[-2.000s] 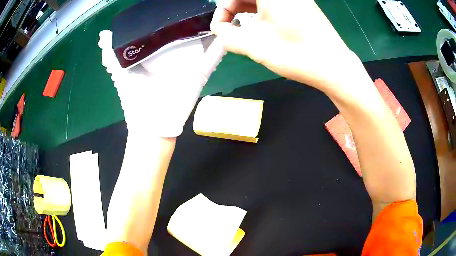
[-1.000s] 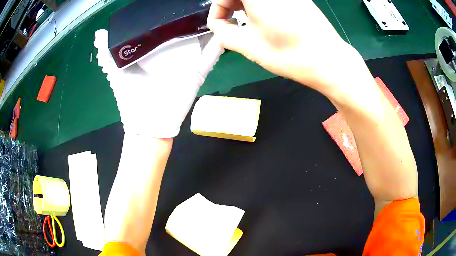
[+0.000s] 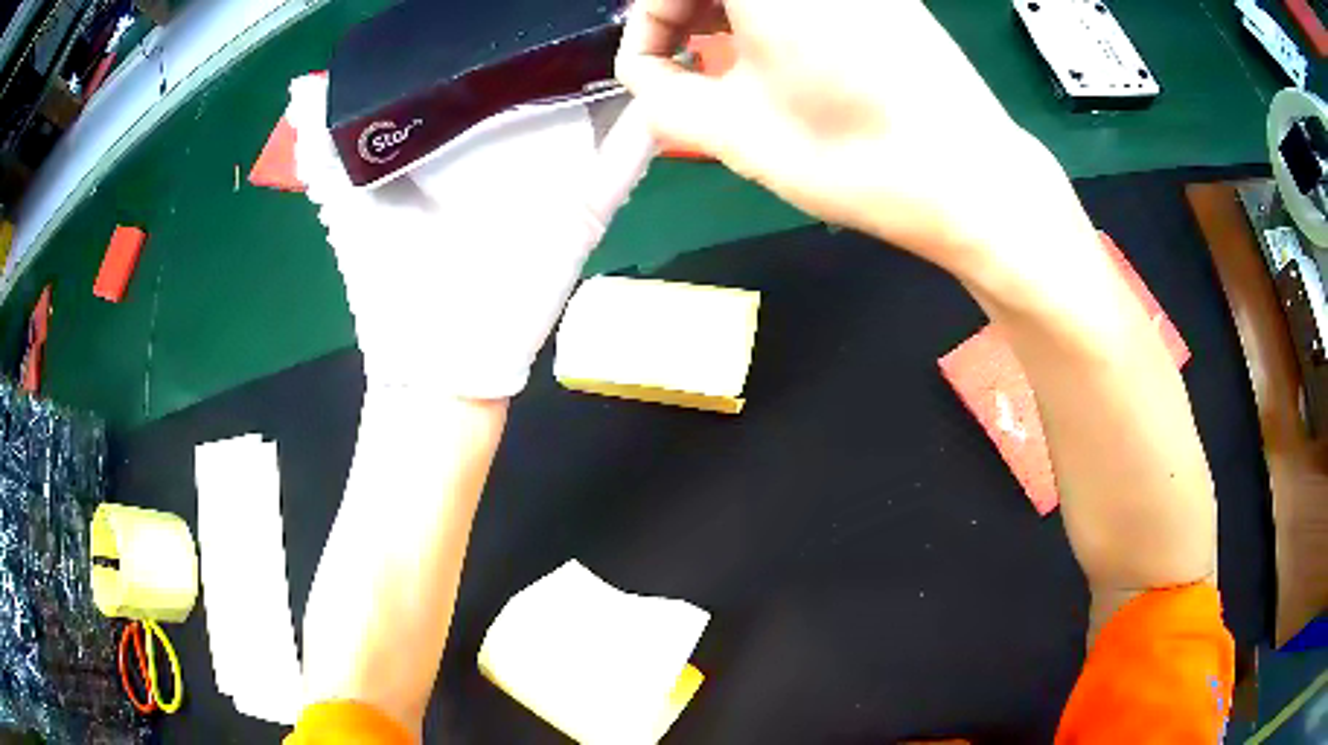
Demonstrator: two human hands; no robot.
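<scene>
My left hand (image 3: 452,248), in a white glove, holds a flat black set-top box (image 3: 452,56) from below at the top of the view. Its glossy dark-red front with the "Star" logo faces me. My bare right hand (image 3: 728,80) is at the right end of the front, fingertips bent against it. Whether a clear sticker is between the fingertips cannot be told. A cream-yellow label stack (image 3: 658,338) lies on the black mat below the box. A curled label sheet (image 3: 594,652) with a yellow back lies nearer to me.
Green belt (image 3: 204,320) carries foam pads (image 3: 120,264) and a white box underside (image 3: 1087,47). The mat holds white paper strips (image 3: 248,575), a yellow roll (image 3: 146,563), scissors (image 3: 152,667) and a red pad (image 3: 1005,415). A tape dispenser (image 3: 1296,160) stands at right.
The white box underside and small foam pads have shifted left along the belt. Red pieces now show behind the gloved hand and right fingers. Both hands stay at the box, with slight shifts.
</scene>
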